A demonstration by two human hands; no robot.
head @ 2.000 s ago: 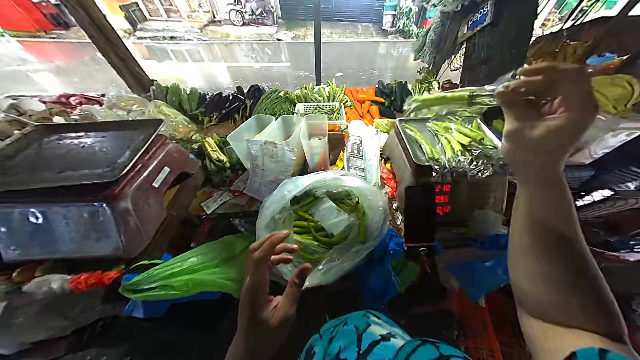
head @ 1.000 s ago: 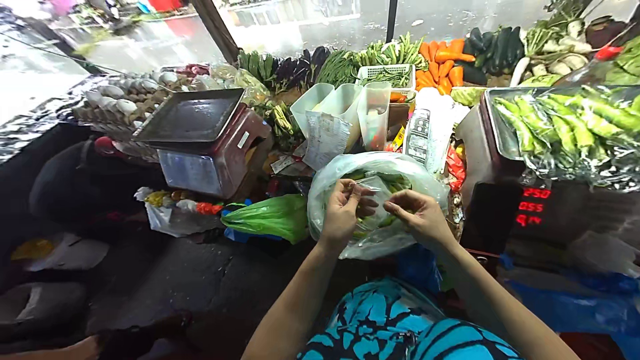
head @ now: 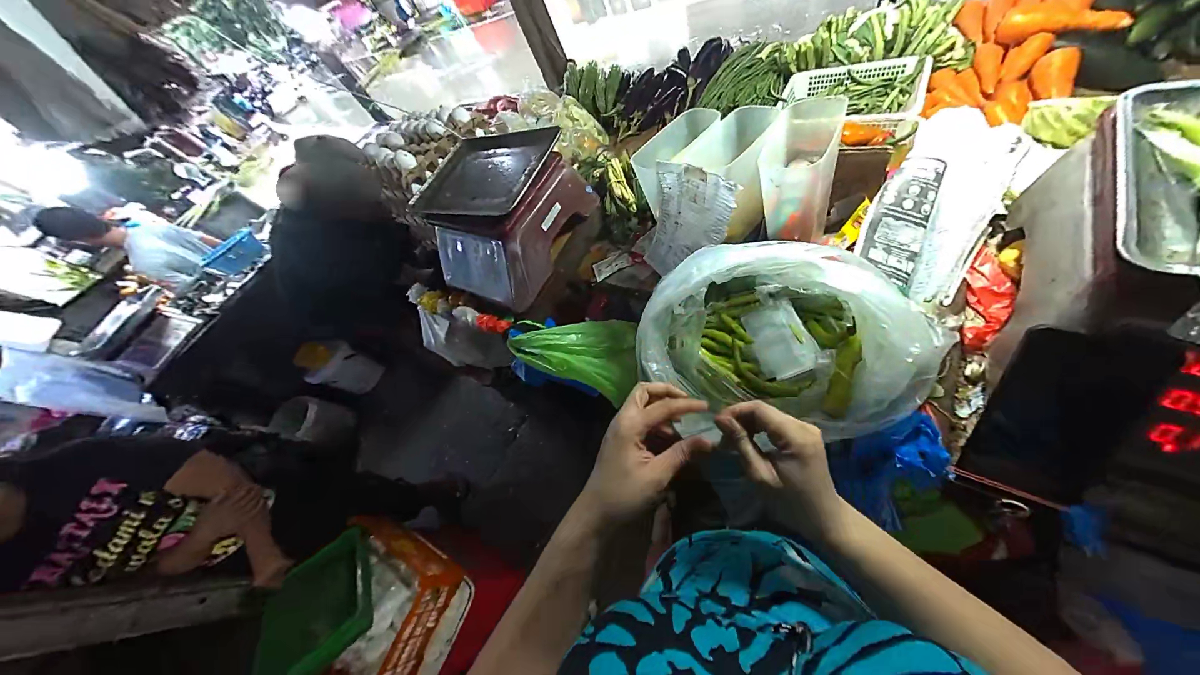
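Note:
A clear plastic bag point(head: 900, 352) stands with its mouth spread wide, holding green chili peppers point(head: 731, 347). On the peppers lies a small clear plastic packet point(head: 778, 339). At the near rim of the bag, my left hand point(head: 647, 441) and my right hand point(head: 778, 450) almost meet. Both pinch a small piece of thin clear plastic point(head: 698, 424) between the fingertips. Left of the bag is a green plastic bag point(head: 586, 356), with blue plastic under it.
A weighing scale point(head: 511, 216) stands at left, egg trays point(head: 403, 155) behind it. Plastic containers point(head: 802, 169), eggplants point(head: 675, 80) and carrots point(head: 1017, 61) lie beyond. Another scale point(head: 1059, 216) with red digits is at right. Seated at lower left is a person point(head: 122, 516), near a green crate point(head: 319, 600).
The view has swung left. My hands were over the peppers a second ago and are now at the bag's near rim. Earlier still, my right hand was raised at the right, apart from my left.

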